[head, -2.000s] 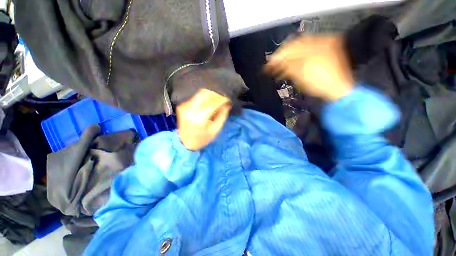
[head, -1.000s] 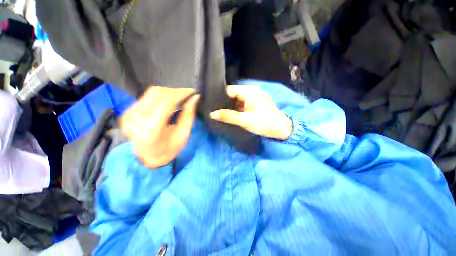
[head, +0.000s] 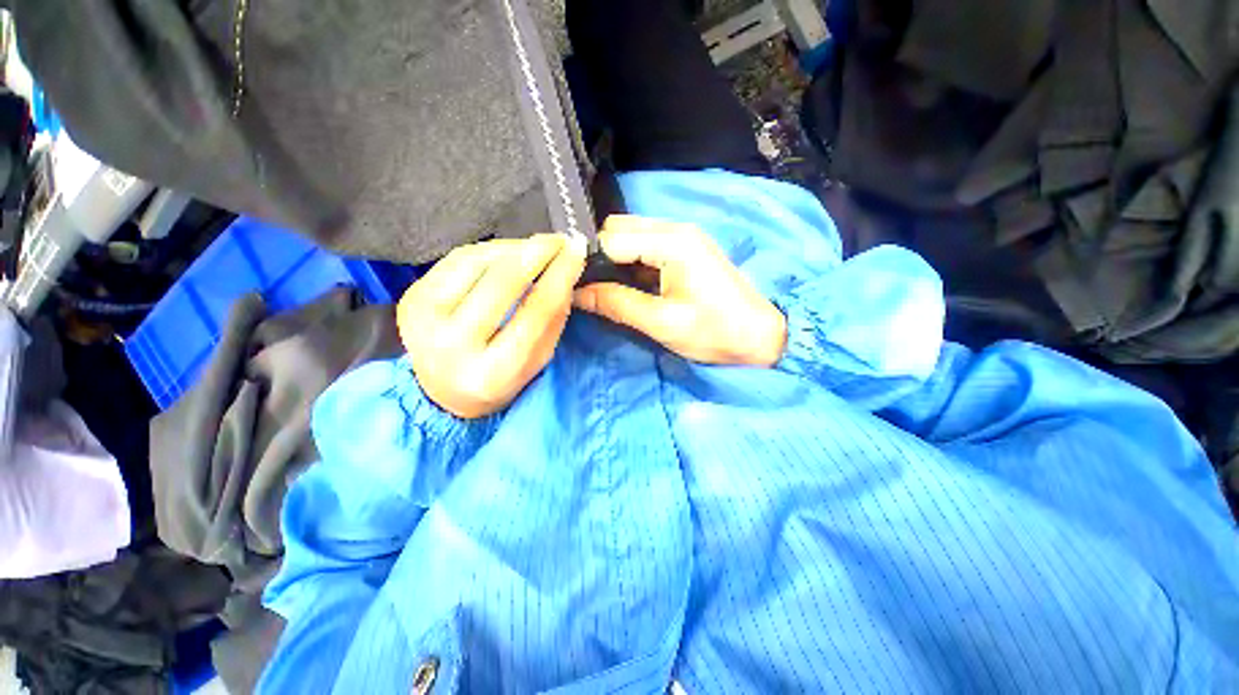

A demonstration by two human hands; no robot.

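The charcoal garment point(head: 394, 129) hangs from the top edge down to my hands at upper centre. A grey zip tape point(head: 541, 122) with a pale line of teeth runs down its right edge. My left hand point(head: 489, 319) pinches the lower end of the zip between thumb and finger. My right hand point(head: 693, 292) grips the dark fabric edge right beside it, and the fingertips of both hands nearly touch. The fingers hide the zip's very end. A yellowish stitch line shows on the garment at upper left.
A blue plastic bin point(head: 224, 306) stands at left, with grey fabric point(head: 258, 421) draped over it. Pale fabric point(head: 61, 489) is at far left. Dark cut pieces point(head: 1073, 177) are heaped at upper right. Blue striped overalls point(head: 815, 530) fill the lower view.
My right hand has come in from the right to meet my left at the garment edge. The zip teeth now face up, and the white table has left the view.
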